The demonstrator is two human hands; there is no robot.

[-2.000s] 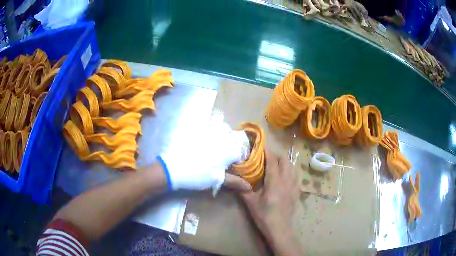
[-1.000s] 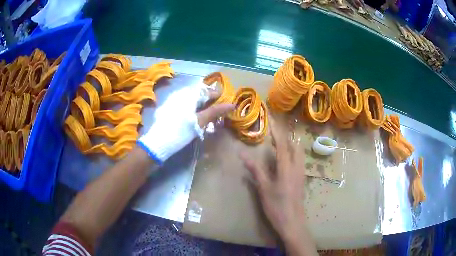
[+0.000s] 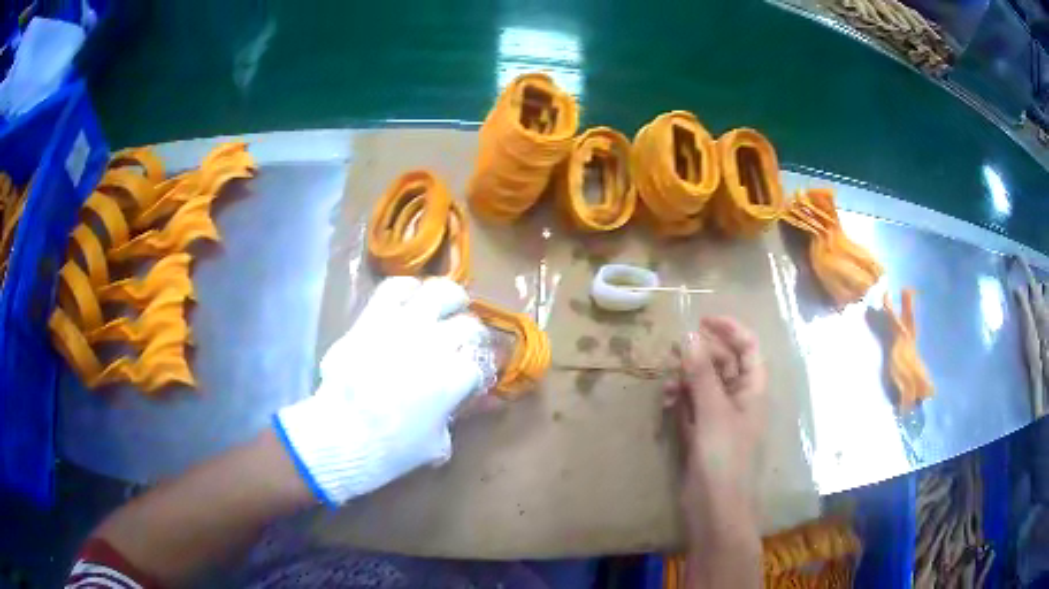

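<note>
My left hand (image 3: pixel 397 385), in a white knit glove with a blue cuff, is closed on a few orange oval rings (image 3: pixel 527 354) at the board's middle. The fingers partly hide them. Other orange rings (image 3: pixel 411 224) lie just behind the glove. My bare right hand (image 3: pixel 719 385) is over the board's right side, fingers loosely curled and apart, with nothing visible in it. The white glue dish (image 3: pixel 623 288) stands behind it, with a thin pale stick (image 3: pixel 679 290) resting across its rim.
Upright stacks of orange rings (image 3: pixel 523 150) line the back of the cardboard board (image 3: pixel 518 483). Loose orange strips (image 3: pixel 834 247) lie at right. Looped straps with wavy tails (image 3: pixel 150 282) lie at left beside a blue crate (image 3: pixel 52 311). A green belt (image 3: pixel 345 58) runs behind.
The view has shifted right. My left hand has left the rings at the back and closed on rings nearer me. My right hand has moved right, nearer the dish, and its fingers have curled.
</note>
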